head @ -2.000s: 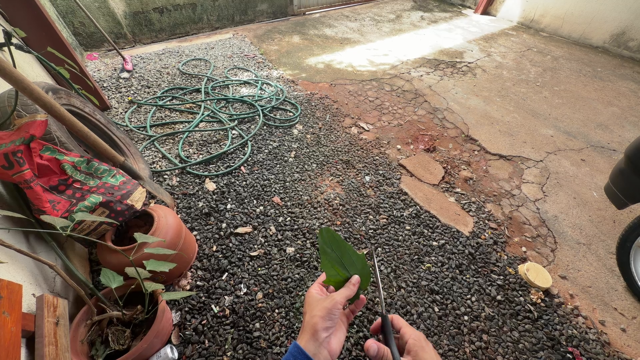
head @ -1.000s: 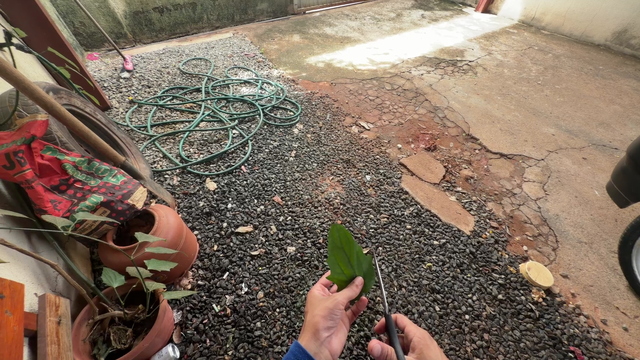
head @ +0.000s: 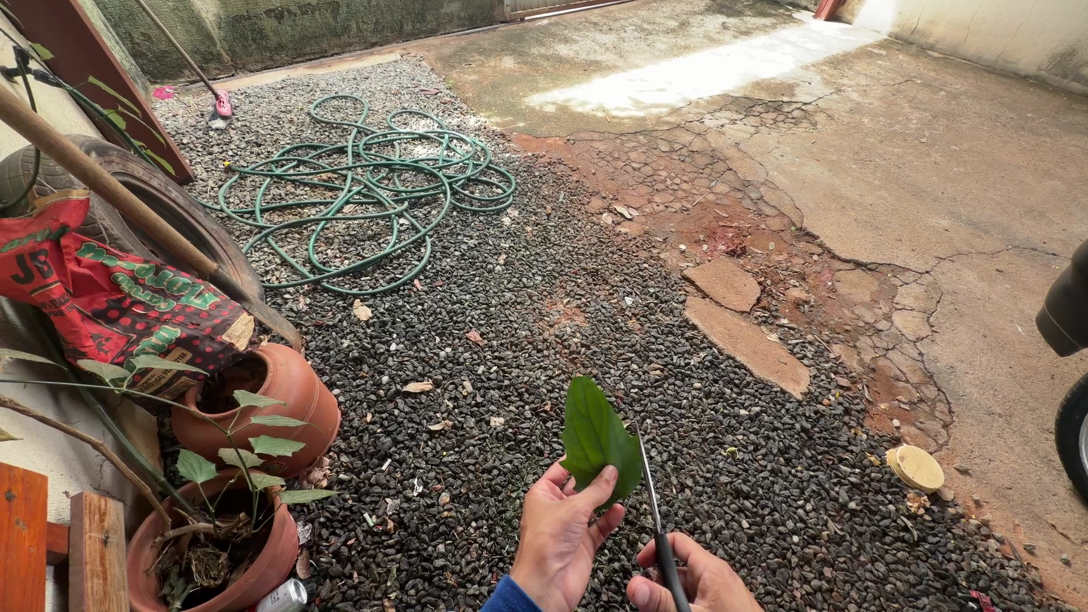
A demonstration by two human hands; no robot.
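A broad green leaf (head: 599, 438) stands upright between the thumb and fingers of my left hand (head: 565, 531), low in the middle of the head view. My right hand (head: 701, 578) grips a pair of scissors (head: 662, 527) by the dark handle. Their thin metal blades point up along the leaf's right edge, very close to it or touching; which of the two I cannot tell. Part of the handle and the ends of some right-hand fingers are hidden or cut off by the frame's bottom edge.
Dark gravel lies below my hands. A green hose (head: 382, 195) is coiled farther off. To the left are clay pots (head: 293, 408) with a plant, a red printed bag (head: 127, 297), a tire (head: 161, 187) and a wooden-handled shovel (head: 110, 187). Cracked concrete (head: 935, 161) and a wheel (head: 1075, 433) are at right.
The leaf in my left hand has turned and shifted slightly to the right since the earliest frame. My right hand keeps its grip on the scissors beside it.
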